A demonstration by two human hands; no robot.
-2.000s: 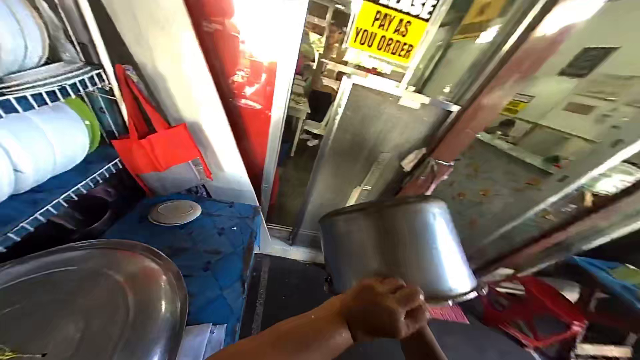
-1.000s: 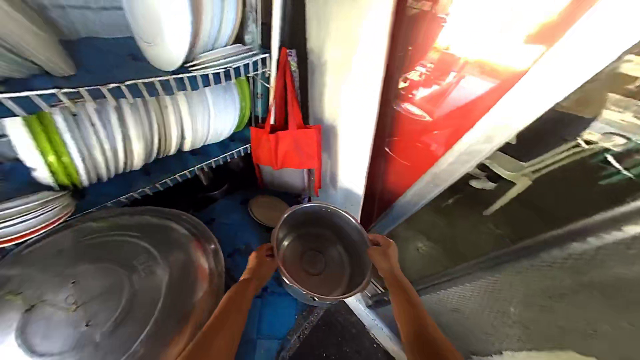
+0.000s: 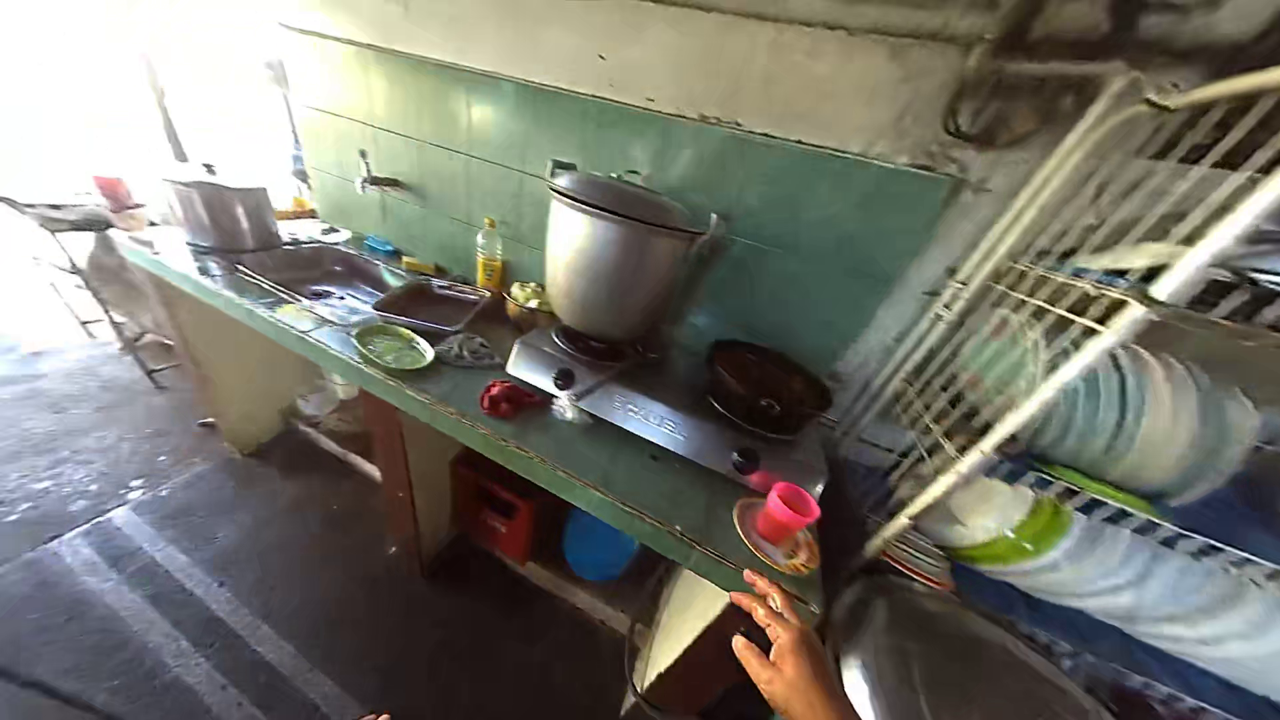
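Note:
My right hand [image 3: 785,650] is at the lower right with its fingers spread and nothing in them. It is just in front of the counter's edge, near a pink plastic cup [image 3: 788,513] on a small patterned plate [image 3: 748,532]. Only a fingertip of my left hand [image 3: 375,716] shows at the bottom edge, so what it holds is hidden. A two-burner gas stove [image 3: 640,412] on the green counter bears a large lidded metal pot [image 3: 615,262] on its left burner and a dark pan [image 3: 765,388] on its right one.
A sink [image 3: 315,275], metal tray [image 3: 430,303], green plate [image 3: 393,346], red cloth [image 3: 508,398] and oil bottle [image 3: 489,255] lie along the counter. Another metal pot [image 3: 228,213] is at its far end. At right are a wire dish rack [image 3: 1010,430] with plates and a large metal lid [image 3: 950,655].
The view has swung from the doorway and dish rack to the counter. My right hand has let go of the metal pot held in both hands a second ago; that pot is out of sight.

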